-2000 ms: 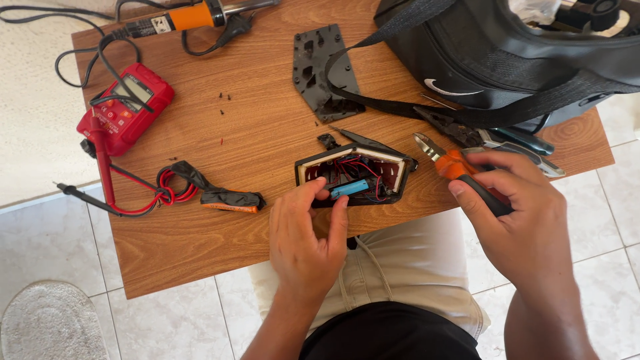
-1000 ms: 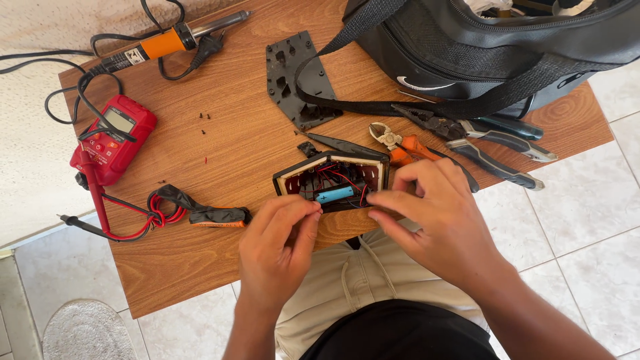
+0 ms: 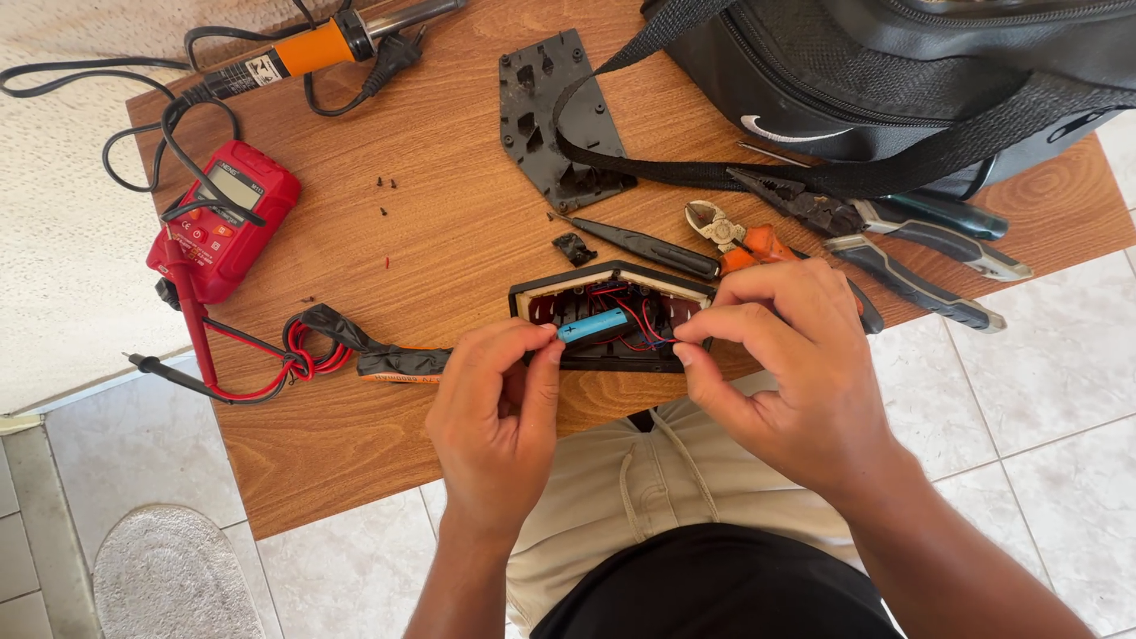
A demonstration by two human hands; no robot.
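Observation:
A black plastic housing point(image 3: 612, 362) with red and blue wires inside lies open at the table's near edge. My left hand point(image 3: 501, 408) pinches the left end of a blue cylindrical battery cell point(image 3: 593, 327) that lies across the housing. Thumb and forefinger of my right hand point(image 3: 781, 373) meet at a thin wire at the housing's right side. Behind that hand lie orange-handled diagonal cutters point(image 3: 717, 229), partly hidden. Left of my left hand is a battery pack wrapped in black tape point(image 3: 399, 359). A black pointed tool point(image 3: 639, 246) rests just behind the housing.
A red multimeter point(image 3: 232, 213) with probe leads and an orange soldering iron point(image 3: 311, 49) lie at left. A black plastic cover plate point(image 3: 564, 124) is at the back, near a black bag point(image 3: 834, 89). Pliers point(image 3: 923, 288) lie at right, small screws point(image 3: 382, 183) left of centre.
My right hand, two seconds ago around the orange-handled cutters, has let them go behind the housing and moved left to the wires. My left hand has stayed by the blue cell.

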